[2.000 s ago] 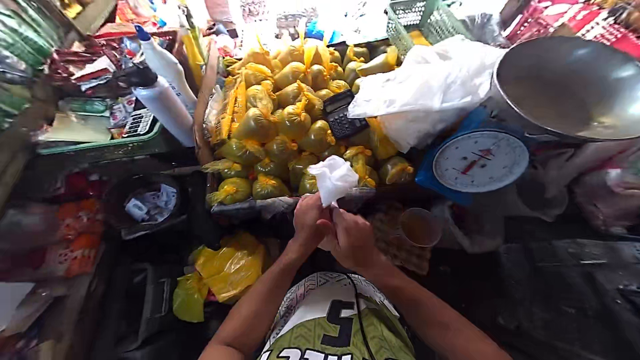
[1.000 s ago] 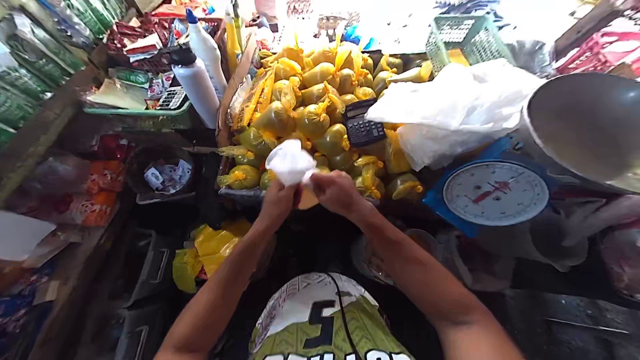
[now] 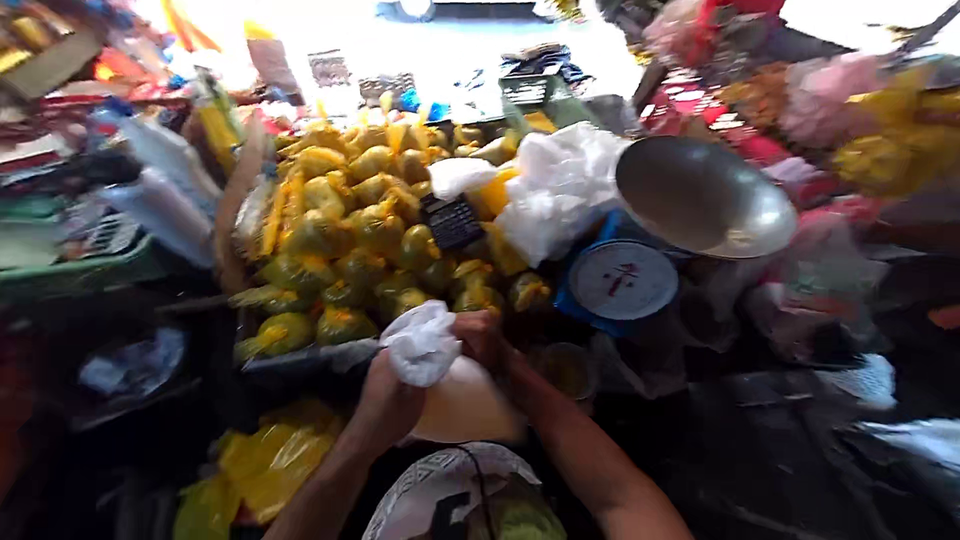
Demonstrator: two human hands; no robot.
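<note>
A white plastic bag [image 3: 469, 405] hangs in front of my torso, its lower part full and pale tan, its crumpled white top [image 3: 421, 343] standing up between my hands. My left hand [image 3: 391, 397] grips the bag's neck from the left. My right hand [image 3: 484, 337] is at the neck's right side, blurred, with its fingers curled in; its hold on the plastic is not clear. Just beyond both hands lie many knotted yellow plastic bags [image 3: 375, 225] in a box. A black calculator [image 3: 452, 221] rests on them.
Right of the yellow bags stands a blue dial scale [image 3: 622, 279] with a metal pan [image 3: 705, 196]. White plastic bags [image 3: 562, 187] lie beside it. White bottles [image 3: 161, 210] and a green tray [image 3: 90, 271] are at the left. Yellow plastic [image 3: 277, 457] lies low at left.
The filled lower part of the white bag now shows below my hands, where earlier mostly its white top was seen. A small white piece now lies by the calculator. The view has shifted.
</note>
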